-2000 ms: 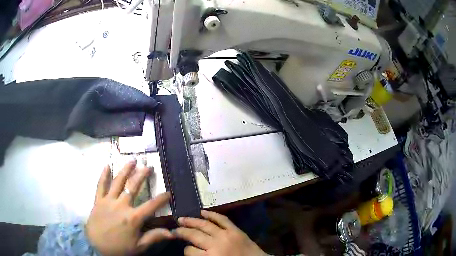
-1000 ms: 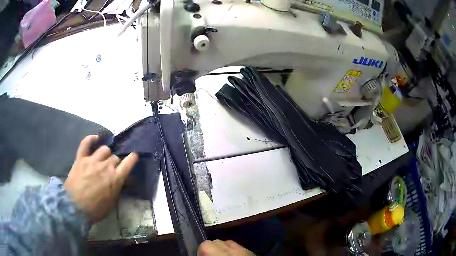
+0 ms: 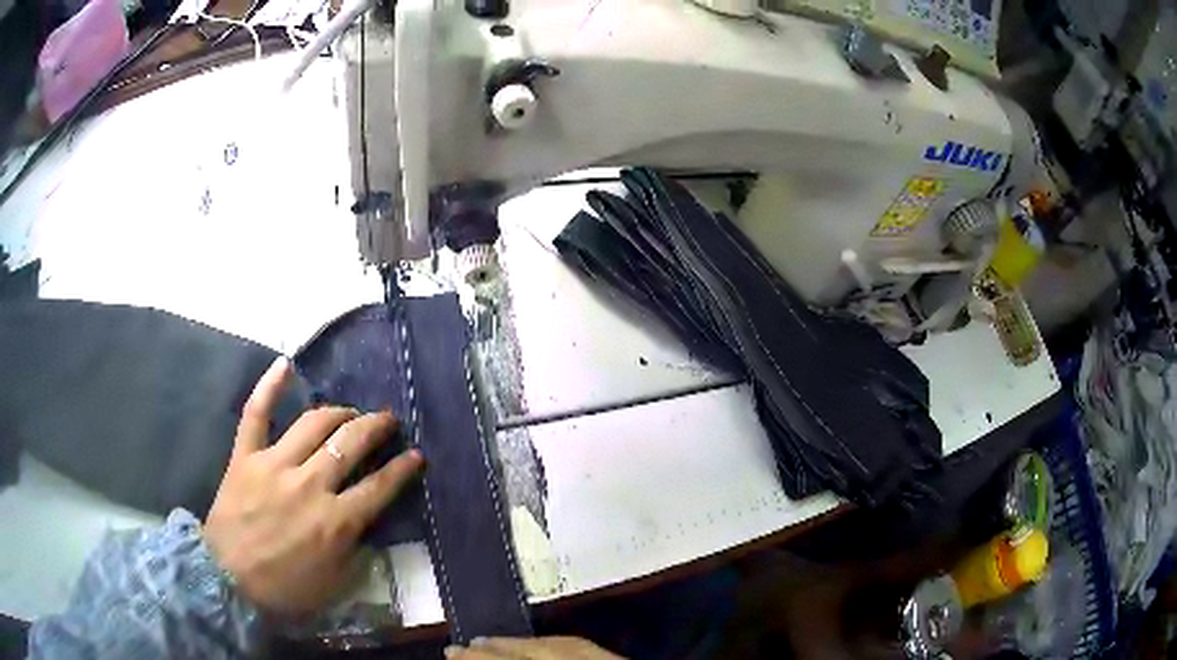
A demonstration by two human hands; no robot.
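Observation:
A dark strip (image 3: 458, 477) with pale stitch lines along its edges runs from under the needle and presser foot (image 3: 394, 281) to the table's front edge. A wider dark panel (image 3: 142, 400) lies left of it and meets it near the foot. My left hand (image 3: 303, 496), with a ring, lies flat on the panel beside the strip, fingers spread. My right hand (image 3: 536, 649) is mostly cut off by the bottom edge; its fingers are at the strip's near end, and their grip is unclear.
The cream JUKI machine (image 3: 723, 116) spans the top. A folded bundle of dark strips (image 3: 787, 348) lies under its arm. At lower right are a yellow-topped thread cone (image 3: 1007, 567) and a blue basket (image 3: 1091, 516) with white cloth. A pink item (image 3: 84, 58) is at top left.
My left hand has come down onto the panel and moved slightly right, near the strip. The strip, folded lengthwise before, now lies flat. My right hand is lower and further left.

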